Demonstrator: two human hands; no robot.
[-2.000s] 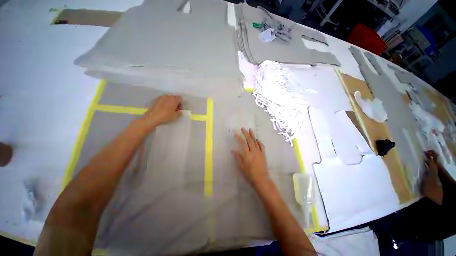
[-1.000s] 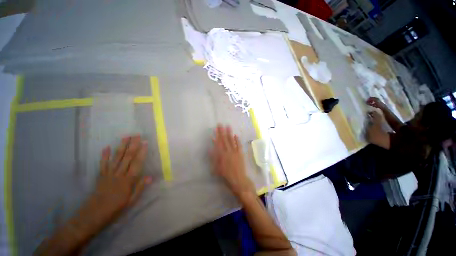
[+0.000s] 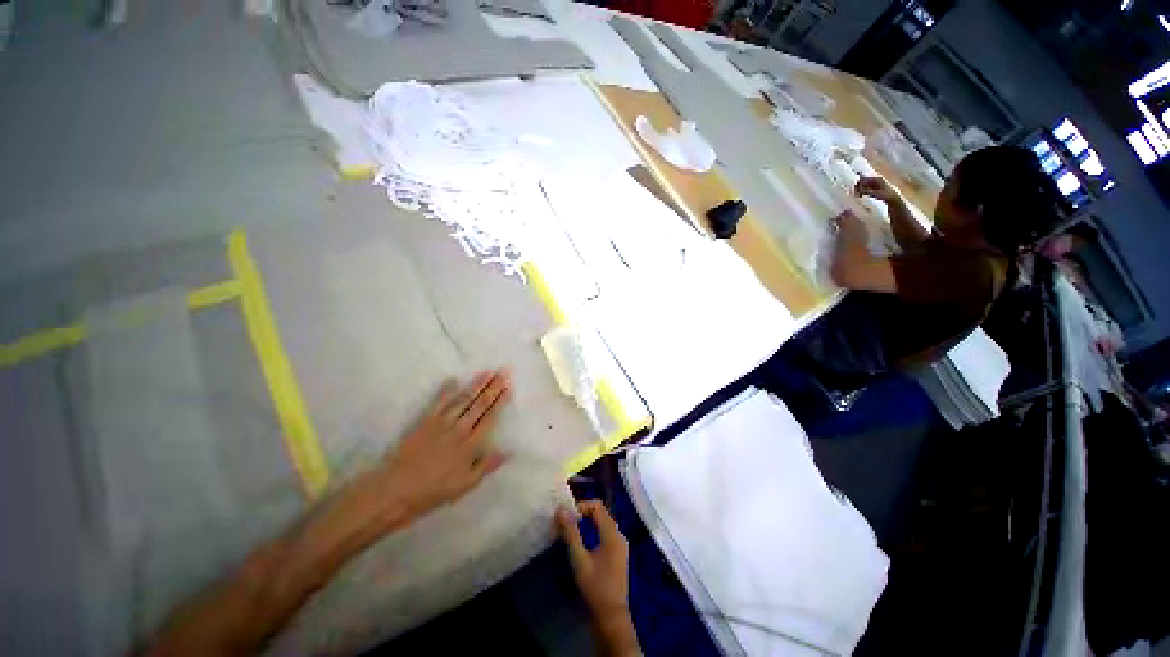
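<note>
A grey vest panel (image 3: 372,302) lies on the work area and blends into the grey surface. My left hand (image 3: 449,443) rests palm down on it, fingers apart, holding nothing. My right hand (image 3: 597,546) is just past the table's front edge near the yellow corner, fingers partly bent; I cannot tell if it holds the panel's edge. A white cut-piece stack (image 3: 757,526) lies below the table edge, right of my right hand. Yellow marking tape (image 3: 276,372) shows at left and around the corner.
A white strip pile (image 3: 449,167) lies beyond my hands. A glue bottle (image 3: 577,379) appears to lie by the right tape. White pieces (image 3: 680,321) and a small black object (image 3: 726,218) are further right. Another person (image 3: 949,276) works at the table's far right.
The view has swung right. My left hand has moved from the left part of the panel to its right part. My right hand has left the panel for the table's front edge.
</note>
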